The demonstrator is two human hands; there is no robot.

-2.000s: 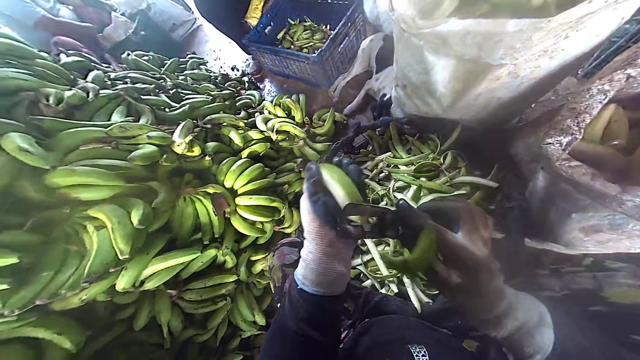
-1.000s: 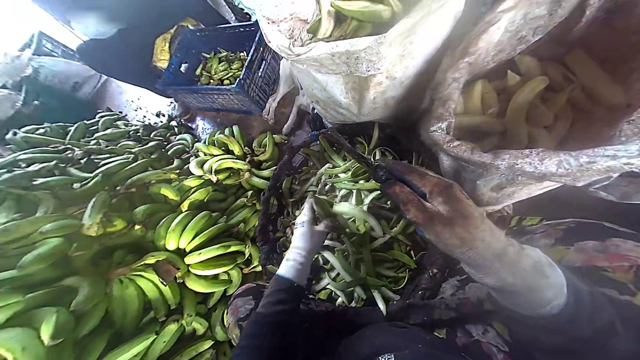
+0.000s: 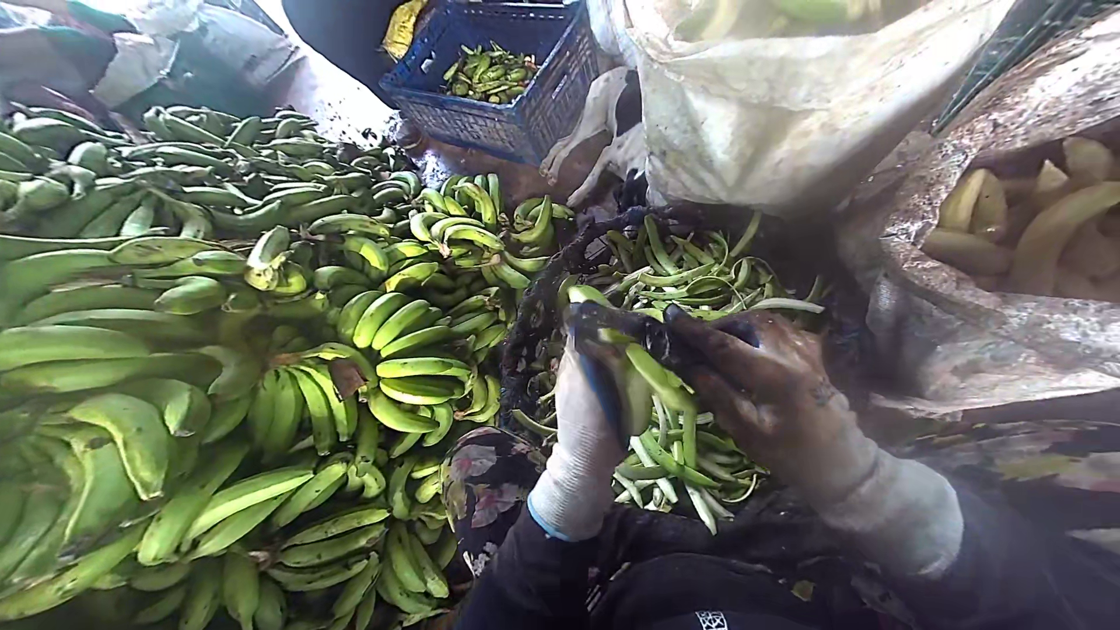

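Note:
My left hand [image 3: 591,385], in a pale knit glove with dark fingers, is closed around a green plantain [image 3: 637,394]. My right hand [image 3: 757,381], gloved and stained dark, meets it from the right; its fingers wrap a dark tool, probably the knife, mostly hidden and blurred. A strip of green peel [image 3: 656,376] hangs between the hands. Beneath them lies a heap of green plantain peels [image 3: 682,271] inside a dark-rimmed container [image 3: 534,324].
Bunches of green plantains [image 3: 411,332] are piled at the left. A blue plastic crate [image 3: 525,131] holds green pieces at the top. A white sack [image 3: 744,105] stands beyond the peels; another sack [image 3: 954,350] at right holds peeled plantains [image 3: 1050,227].
A second ago my left hand was low over the peels and my right hand held a knife apart from it. Now both hands are together at a plantain. The view has shifted.

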